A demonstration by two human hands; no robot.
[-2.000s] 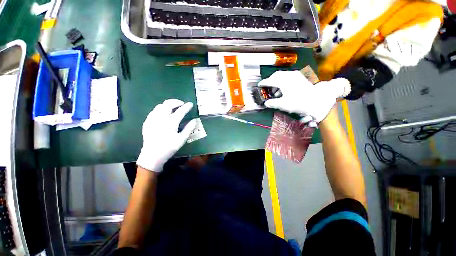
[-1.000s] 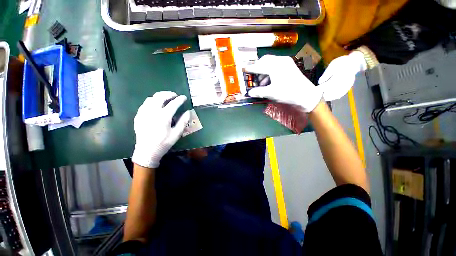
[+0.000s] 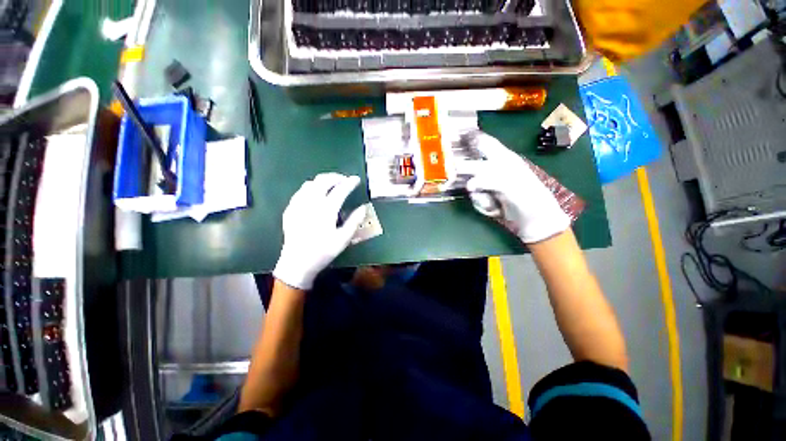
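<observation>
A small dark unit with red faces (image 3: 403,168) sits on the pale strips (image 3: 377,142), left of the upright orange-and-white box (image 3: 428,142). My gloved right hand (image 3: 514,188) is just right of the box, fingers curled and slightly blurred; whether it holds anything is unclear. My gloved left hand (image 3: 317,226) rests near the bench's front edge, fingers and thumb apart. Its thumb is at a pale square plate with small holes (image 3: 369,226), partly covered by the hand. The reddish sheet (image 3: 564,198) lies partly under my right hand.
A metal tray of dark units (image 3: 422,76) is at the back, another (image 3: 93,258) at far left. A blue bin (image 3: 127,164), black tweezers (image 3: 256,110) and orange knife (image 3: 352,113) lie left. Black parts (image 3: 552,136) and a blue sheet (image 3: 619,125) are right.
The red-faced unit, earlier in my right hand, now sits left of the orange box. My right hand has let it go. The other person's gloved hand has left the right side. The view has shifted.
</observation>
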